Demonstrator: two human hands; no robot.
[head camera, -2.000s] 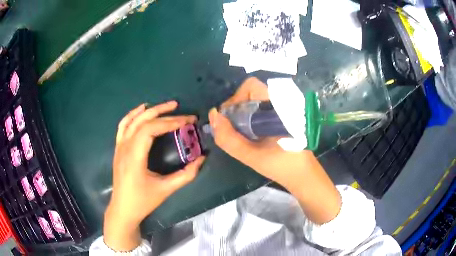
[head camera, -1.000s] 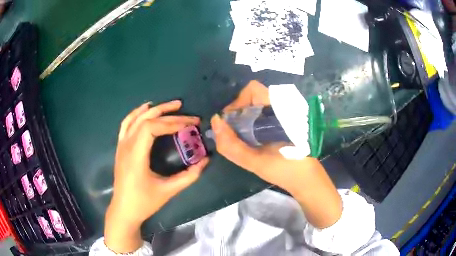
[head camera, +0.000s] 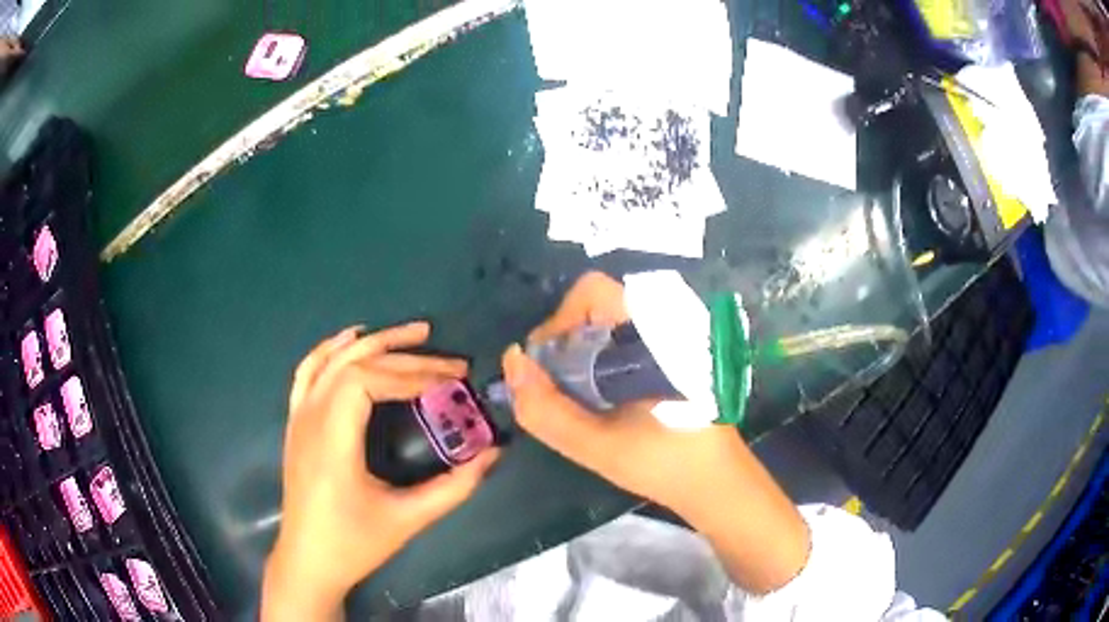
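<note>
My left hand holds a small pink housing between thumb and fingers, its pink face with dark details turned toward the syringe. My right hand grips the dispensing syringe like a pen. The syringe is a clear-grey barrel with dark contents, a white wrap and a green adapter cap at its rear. Its tip points left, close to the housing's right edge; I cannot tell if they touch. A clear air hose leads off the cap.
A black blister tray with several pink parts is at left. White papers with black dabs and a plain sheet lie ahead. Another pink part lies beyond the cream strip. A black tray is lower right. A person's sleeve shows far right.
The view has tilted up, so everything sits lower in the picture, and a pink part beyond the strip has come into view. Both hands keep their holds, with the syringe tip still near the housing.
</note>
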